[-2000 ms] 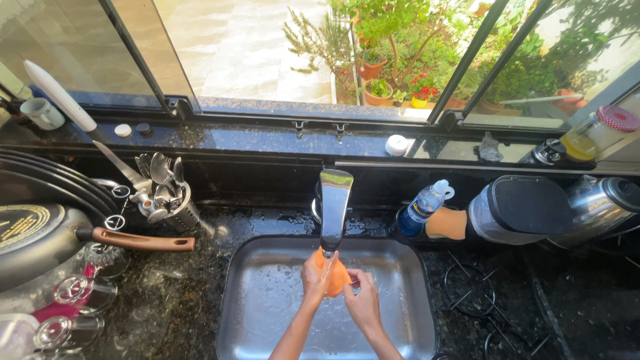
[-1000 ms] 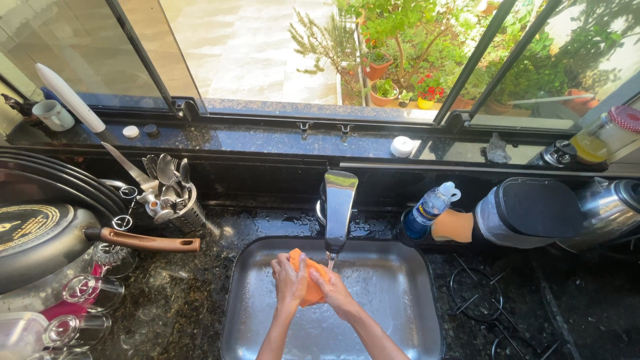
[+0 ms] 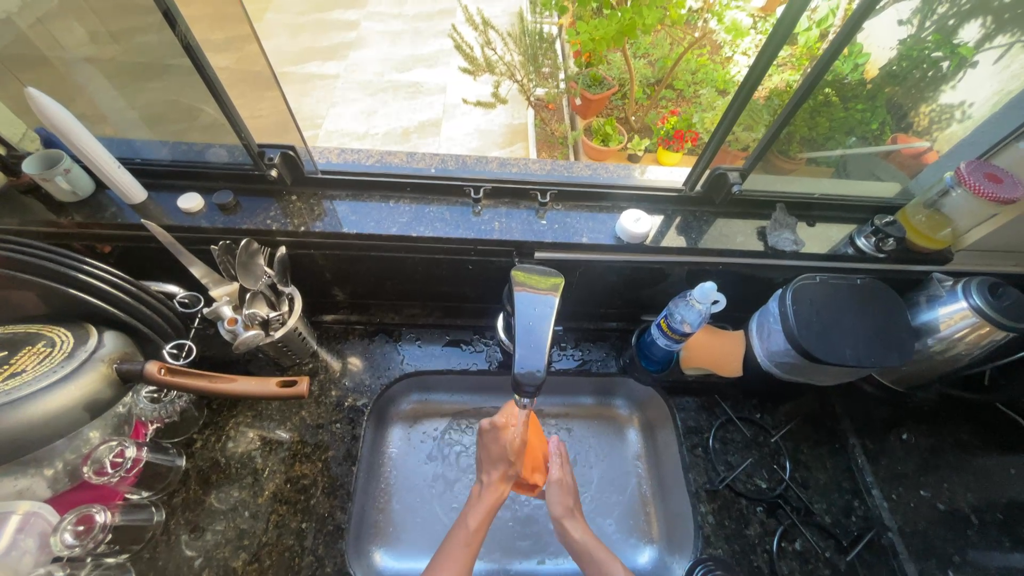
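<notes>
An orange item (image 3: 532, 460), perhaps a cloth or a vegetable, is between my two hands under the spout of the chrome faucet (image 3: 534, 320), above the stainless steel sink (image 3: 416, 520). My left hand (image 3: 502, 448) is closed on its left side, just below the spout, with water running over it. My right hand (image 3: 562, 480) lies along its right side with the fingers extended and close together. The hands cover part of the orange item.
Left of the sink are a cutlery holder (image 3: 292, 336), a frying pan (image 3: 64, 376) and glasses (image 3: 120, 464). To the right stand a detergent bottle (image 3: 672, 328), a sponge (image 3: 712, 352), a black-lidded bin (image 3: 840, 320), a kettle (image 3: 960, 320) and stove grates (image 3: 752, 456). The windowsill (image 3: 384, 212) runs behind.
My hands have shifted around the orange item: the left hand was on its upper left a second ago and is now closed under the spout, and the right fingers have straightened along its side.
</notes>
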